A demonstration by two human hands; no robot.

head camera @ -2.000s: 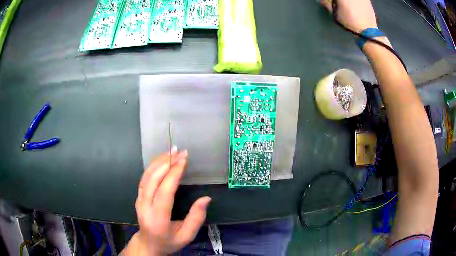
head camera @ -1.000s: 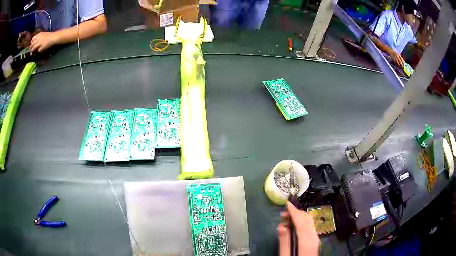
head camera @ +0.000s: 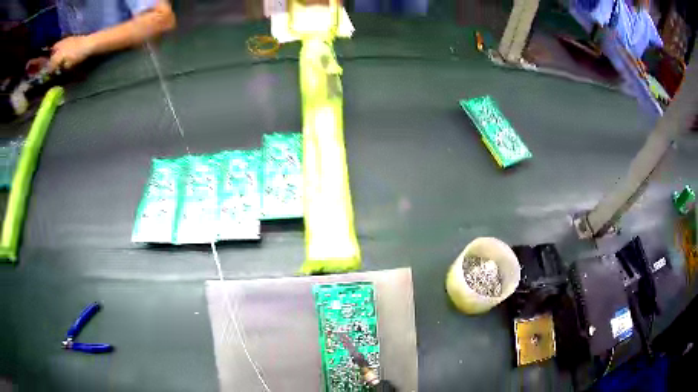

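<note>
A green circuit board (head camera: 348, 318) lies on the right part of the translucent mat (head camera: 268, 321), cut off by the bottom edge. The soldering iron (head camera: 369, 375) enters from the bottom edge, its blurred tip over the board; whether it touches is unclear. The hand on it is out of the picture. Solder wire (head camera: 229, 306) runs in a thin line across the mat and up past the row of boards. My left hand is not in view. The cream tub (head camera: 459, 291) with silvery scraps stands right of the mat.
Several green boards (head camera: 200, 200) lie in a row beyond the mat, beside a yellow-green wrapped bar (head camera: 327, 168). Blue nippers (head camera: 83, 329) lie open at left. Black boxes (head camera: 605, 298), a sponge tray (head camera: 535, 341) and a metal post (head camera: 635, 176) stand at right. A person's arm (head camera: 115, 38) shows opposite.
The iron has left the tub and is now over the board; my right hand has gone out of the picture. The view has shifted, so the bench things sit further right.
</note>
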